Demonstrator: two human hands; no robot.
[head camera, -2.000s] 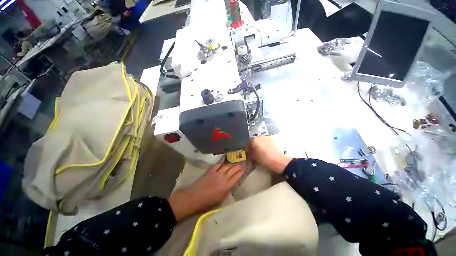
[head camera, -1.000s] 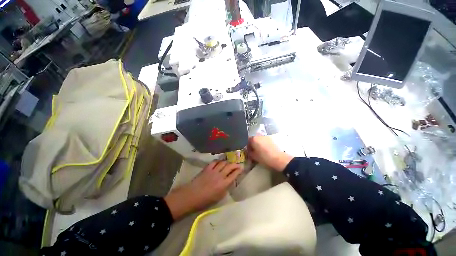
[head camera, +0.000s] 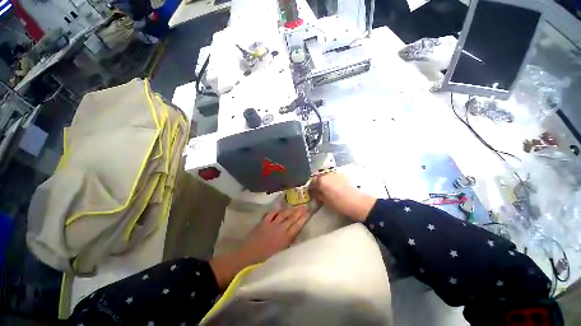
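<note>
The beige workpiece (head camera: 331, 270) with yellow binding tape (head camera: 232, 290) lies in front of me and runs under the machine head. The sewing machine's dark grey front plate (head camera: 262, 156) carries a red logo. The brass-coloured presser clamp (head camera: 297, 196) shows just below it, between my hands. My left hand (head camera: 274, 234) lies flat on the cloth, fingers spread a little, fingertips close to the clamp. My right hand (head camera: 339, 194) is right of the clamp with its fingers curled in at the cloth; the fingertips are partly hidden, so its hold is unclear.
A tall stack of beige workpieces (head camera: 108, 153) stands left of the machine. Snips or a small tool with red (head camera: 446, 200) lies at right, near crumpled clear plastic bags (head camera: 548, 197). A dark control screen (head camera: 495, 48) stands at back right, with a cable below. Thread cones are behind the head.
The view has shifted slightly, so the machine appears further left. The near cloth fold sits a little further left and higher. Both hands stay beside the clamp with small finger shifts.
</note>
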